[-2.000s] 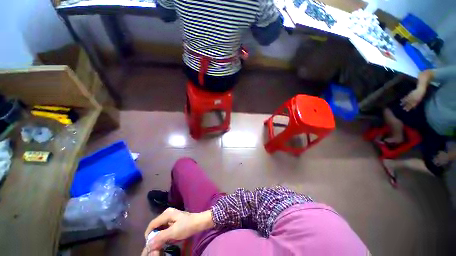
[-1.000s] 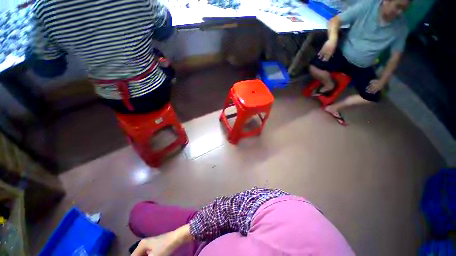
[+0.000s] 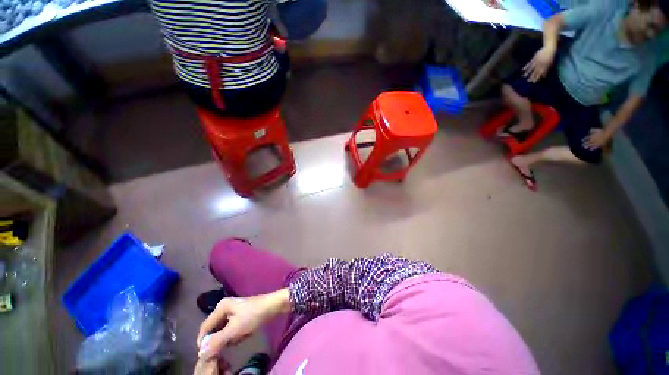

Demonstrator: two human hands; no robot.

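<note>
My right hand point(image 3: 238, 320), bare below a checked cuff, is at the lower left with its fingers pinched around a small white piece point(image 3: 206, 344). Only a little of the piece shows between the fingertips. Part of my left hand point(image 3: 208, 365) shows just below it at the bottom edge, close to the piece. The rest of that hand is cut off, and I cannot tell what its fingers grip.
A blue crate point(image 3: 117, 282) with a clear plastic bag point(image 3: 126, 338) is on the floor left of my hands. The wooden workbench point(image 3: 40, 293) is at the left edge. Red stools point(image 3: 403, 117), a person in stripes point(image 3: 220, 44) and a seated person point(image 3: 598, 69) are beyond.
The view has swung right, so the workbench has slid to the left edge. My right hand remains at the lower left; part of my left hand now shows below it.
</note>
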